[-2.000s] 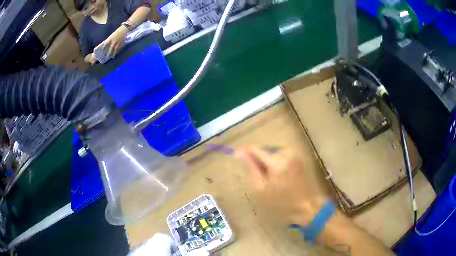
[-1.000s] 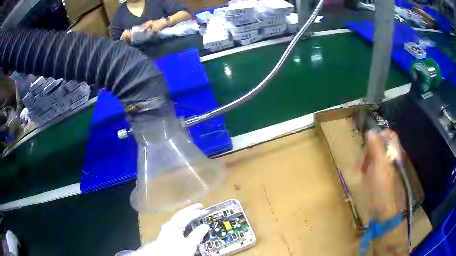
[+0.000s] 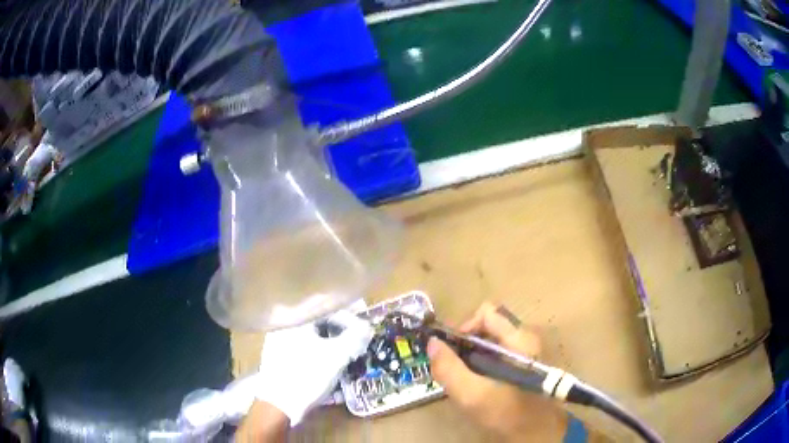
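The circuit board (image 3: pixel 400 355) with yellow, blue and dark parts sits in a white plastic housing (image 3: pixel 400 405) on the cardboard sheet. My right hand (image 3: pixel 484 372) holds the soldering iron (image 3: pixel 506 363) like a pen, its tip over the upper part of the board. My left hand (image 3: pixel 311 359), in a white glove, rests on the housing's left edge, thumb and fingers around it. The tip's exact contact point is too small to tell. A crumpled whitish bag (image 3: pixel 212 408) lies left of the glove.
The clear fume hood (image 3: pixel 290 234) hangs just above and left of the housing, on a black ribbed hose (image 3: pixel 156 43) beside a silver gooseneck (image 3: pixel 441 99). The cardboard tray (image 3: pixel 683 333) with the iron stand (image 3: pixel 705 199) is at right. The green belt (image 3: pixel 510 86) runs behind.
My right hand has moved from the tray to the board and now holds the soldering iron; the stand is uncovered. The purple stick left my right hand earlier and lies along the tray's left edge.
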